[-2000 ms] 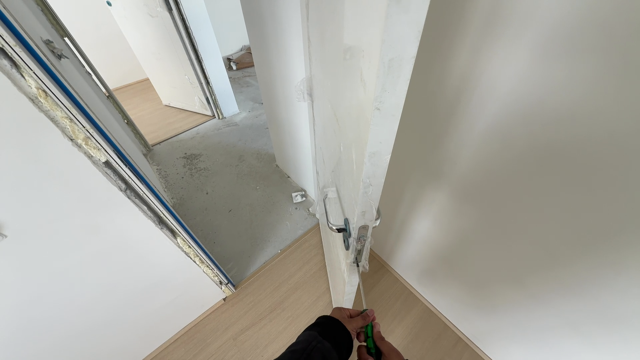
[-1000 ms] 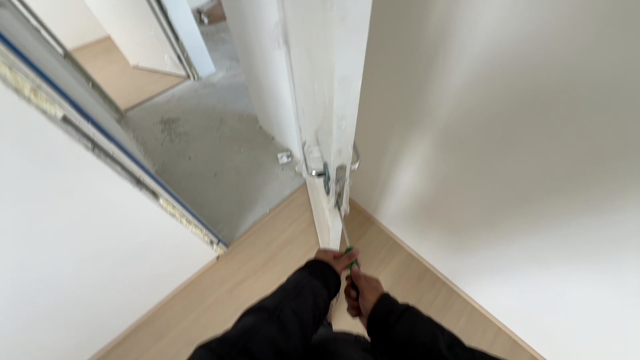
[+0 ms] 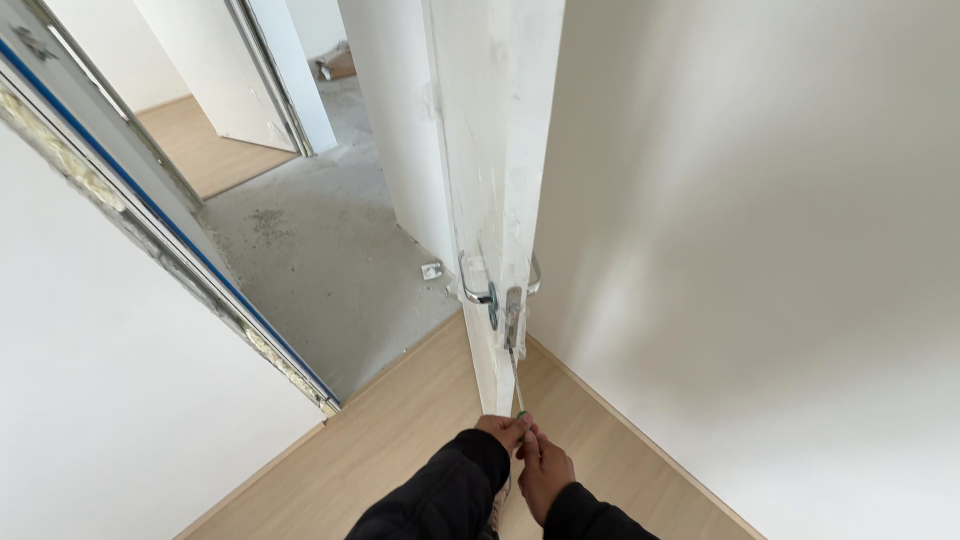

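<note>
Both my hands are on a screwdriver point(image 3: 517, 382) with a green handle, low in the view. My left hand point(image 3: 504, 429) pinches the front of the handle, and my right hand point(image 3: 546, 469) wraps its rear, hiding most of it. The shank runs up to the lower end of the metal lock plate point(image 3: 513, 319) in the edge of a white door point(image 3: 491, 187); whether the tip sits in a screw cannot be told. A chrome lever handle point(image 3: 474, 294) is on the door's left face, and another handle point(image 3: 535, 274) shows on its right side.
A door frame with a blue strip point(image 3: 150, 199) and exposed foam stands at left. Beyond it lie a bare concrete floor point(image 3: 322, 262) and a white scrap point(image 3: 431, 271). Wood-look flooring point(image 3: 405, 420) is below me; a white wall point(image 3: 750, 225) rises at right.
My left hand stays at the front of the screwdriver and my right hand at its rear. The view has shifted. More of both sleeves shows than two seconds ago.
</note>
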